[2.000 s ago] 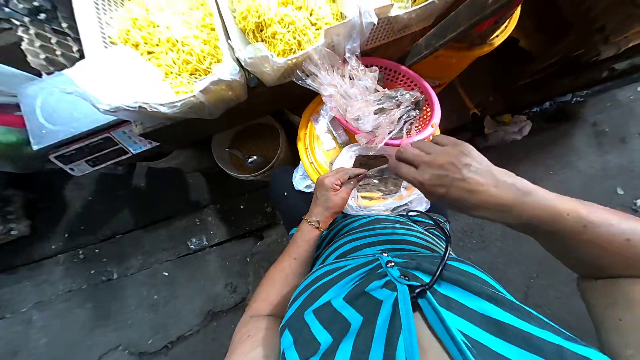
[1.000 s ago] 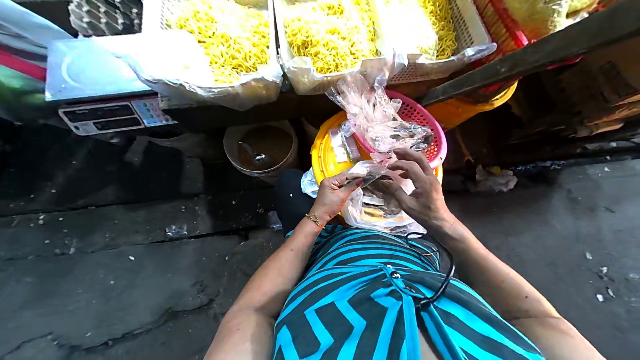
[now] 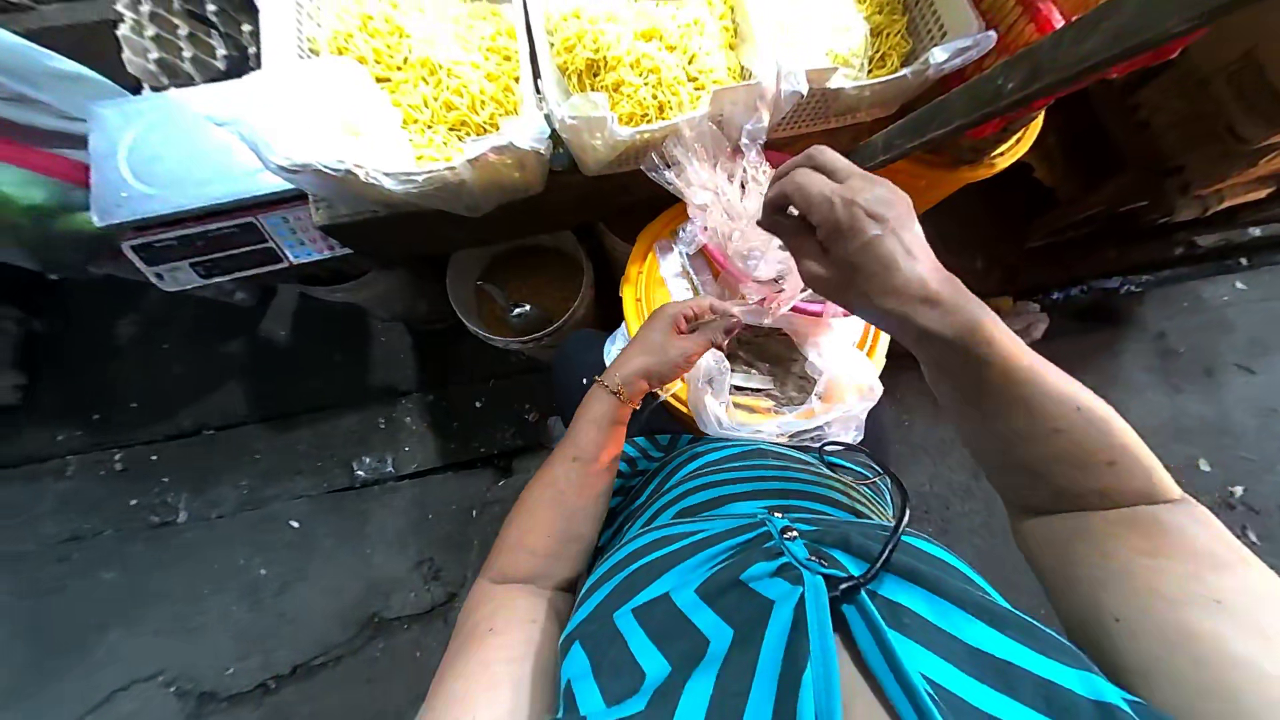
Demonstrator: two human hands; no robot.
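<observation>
A yellow plastic tub (image 3: 650, 262) stands before me with a pink basket partly hidden on it. Clear plastic bags (image 3: 715, 185) rise in a crumpled bunch over the basket. Below them lies an open clear bag (image 3: 845, 385) with a dark, brownish mass (image 3: 770, 362) in it. My left hand (image 3: 675, 345), a bracelet at its wrist, pinches a thin piece of something at the open bag's upper left edge; the piece is too small to name. My right hand (image 3: 850, 225) is raised at the right of the bunched bags, fingers curled; whether it grips the plastic is hidden.
Plastic-lined baskets of yellow noodles (image 3: 640, 60) stand along the far side. A digital scale (image 3: 190, 190) is at the left. A white bucket (image 3: 470, 285) holds a metal ladle (image 3: 520, 313). A dark bar (image 3: 1040, 75) slants across the upper right, above an orange tub (image 3: 930, 180).
My right hand was close to my left hand one second ago and has since moved up and away to the bunched bags. My left hand stays near the open bag.
</observation>
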